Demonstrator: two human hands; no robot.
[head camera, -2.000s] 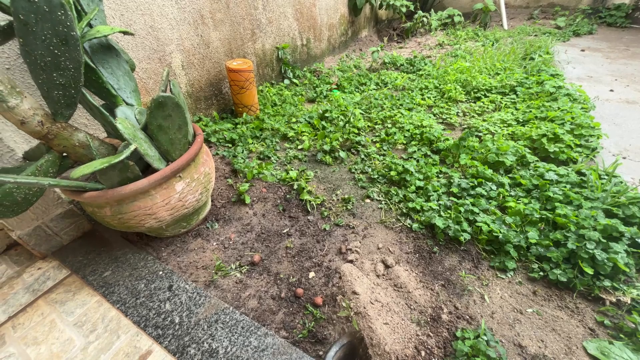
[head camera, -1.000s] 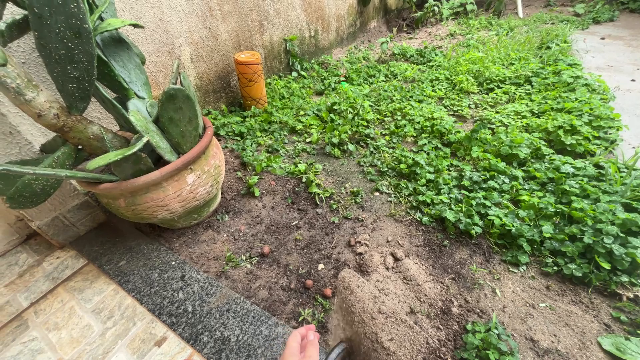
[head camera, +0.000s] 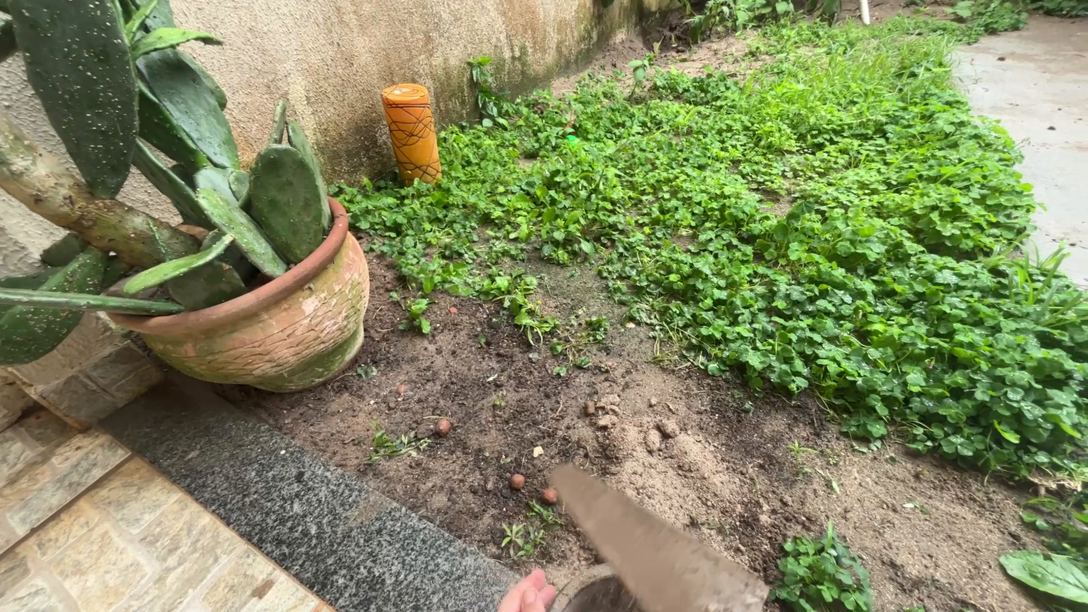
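Only the fingertips of my left hand (head camera: 527, 592) show at the bottom edge, beside the rim of a round container (head camera: 595, 586); whether they grip it, I cannot tell. A flat, dirt-coated blade (head camera: 650, 544), perhaps of a trowel or machete, slants over the container and the soil. Its handle lies out of view, and my right hand is not visible. Just past the blade's tip are small round brown balls (head camera: 517, 482) on the soil, with another (head camera: 443, 427) farther left. Loose sandy soil (head camera: 680, 459) is heaped behind the blade.
A cracked clay pot (head camera: 280, 331) with a cactus (head camera: 289, 204) stands at left by the wall. Granite edging (head camera: 340, 510) borders stone tiles (head camera: 144, 544). An orange cylinder (head camera: 411, 132) stands near the wall. Leafy ground cover (head camera: 816, 255) spreads toward a concrete slab (head camera: 1037, 127).
The flat blade has come into view at the bottom, over the container. The fingertips, absent two seconds ago, appeared one second ago and are still at the bottom edge.
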